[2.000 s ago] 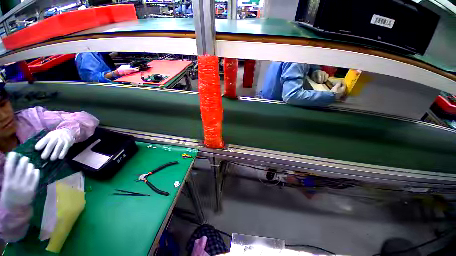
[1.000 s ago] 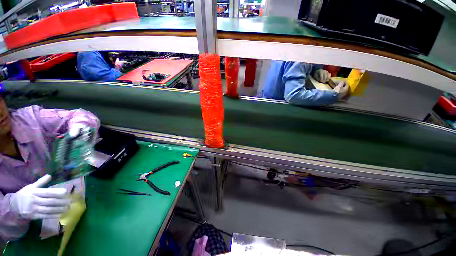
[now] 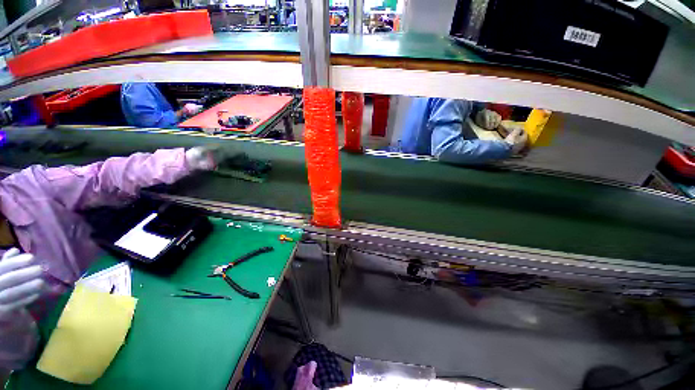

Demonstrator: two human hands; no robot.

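Note:
Neither of my hands is in view. Nearest in front are the side cutters, lying with handles apart on the green-matted bench. Thin dark tweezers lie to their left. A yellow sheet lies partly over a white paper form at the bench's left. A black tray holds white paper. A circuit board, blurred, is on the green conveyor, beside the outstretched gloved hand of a person in a pink smock.
A post wrapped in orange-red film stands by the conveyor. A shelf above bears a black tote and a red bin. Two people in blue are behind the conveyor. A cable and patterned cloth are low beside the bench.
The person in pink has moved the circuit board from above the bench to the conveyor and stretched an arm out. The yellow sheet now lies flatter on the bench. The cutters have not moved.

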